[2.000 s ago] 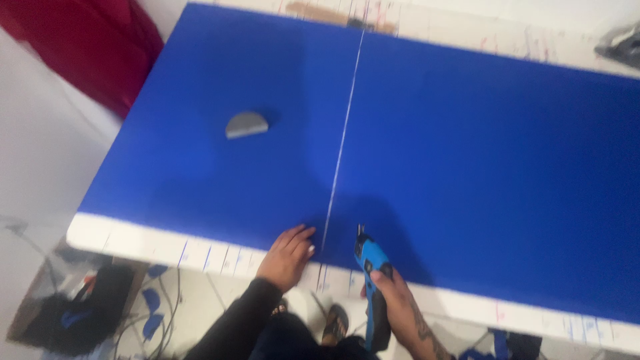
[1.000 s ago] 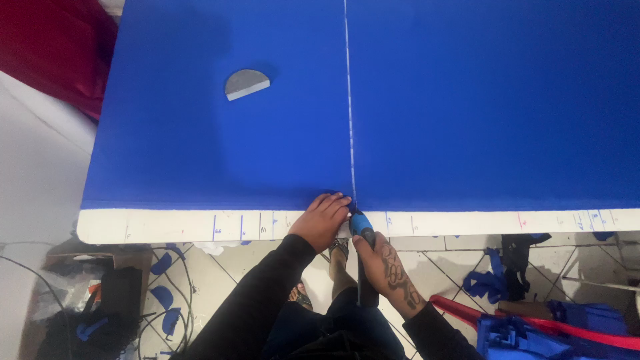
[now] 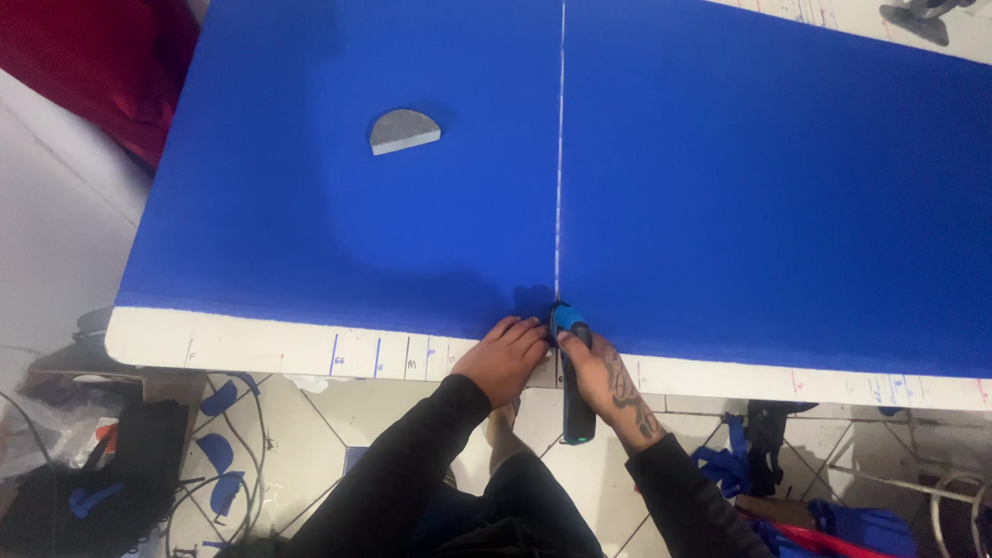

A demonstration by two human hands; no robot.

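Blue fabric [image 3: 697, 194] lies spread over a white table, with a white chalk line [image 3: 559, 170] running across it. My right hand [image 3: 593, 364] grips a blue and black cordless electric cutter [image 3: 572, 387], its head on the near end of the line, at the fabric's front edge. Just left of the cutter head, my left hand [image 3: 508, 353] rests flat on the fabric edge and table margin, fingers slightly apart. A grey half-round block [image 3: 404, 132] sits on the fabric to the upper left.
The table's white front edge [image 3: 263, 345] bears ruled marks. Red fabric [image 3: 101, 70] hangs at the upper left. A cardboard box with dark scraps [image 3: 85, 480] stands at the lower left, near cables on the tiled floor. Blue scraps [image 3: 728, 457] lie at the lower right.
The cutter, two seconds ago held right of the chalk line, has come to the line's near end and has moved a little up it since one second ago. My left hand stays beside the line.
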